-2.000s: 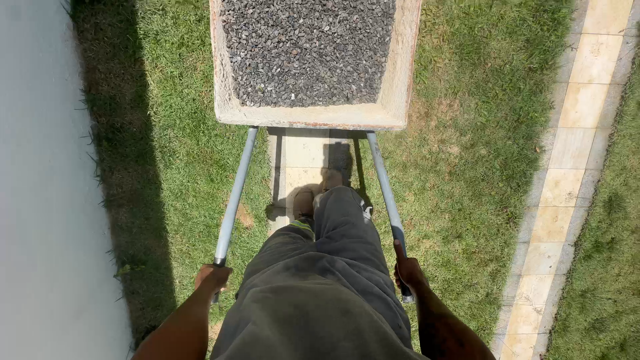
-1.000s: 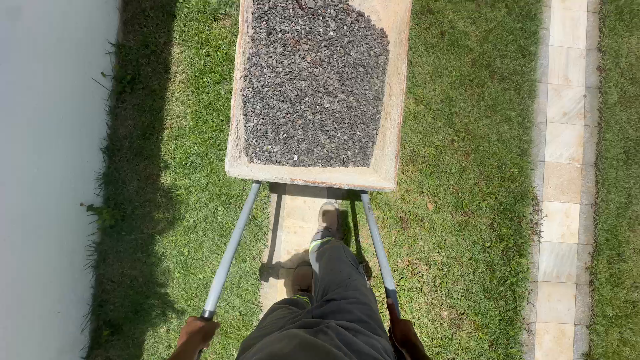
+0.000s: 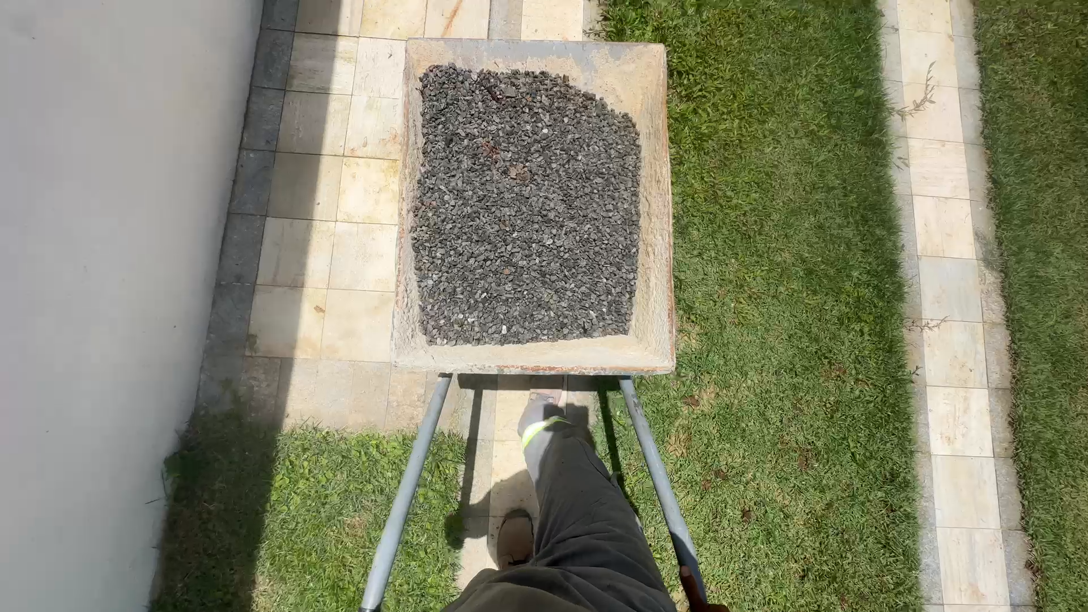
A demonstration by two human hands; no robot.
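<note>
A wheelbarrow tray [image 3: 535, 357], pale and worn at its rim, stands in front of me, filled with dark grey gravel [image 3: 527, 212] that has a few brown leaves on it. Two grey metal handles run back from it toward me, the left handle [image 3: 408, 493] and the right handle [image 3: 659, 476]. Only part of my right hand [image 3: 699, 593] shows at the bottom edge, closed around the grip of the right handle. My left hand is outside the view; the left handle leaves the picture at the bottom. The wheel is hidden under the tray.
A white wall [image 3: 102, 280] runs along the left. Tiled paving [image 3: 327, 255] lies beside the tray and continues as a narrow path under my feet. Grass [image 3: 790, 340] borders the path, with another tiled strip [image 3: 956, 348] farther right. My boot [image 3: 515, 537] is on the path.
The wheelbarrow has moved forward along the path, and wider paving now shows at its left. My left hand, on the left handle before, has left the view.
</note>
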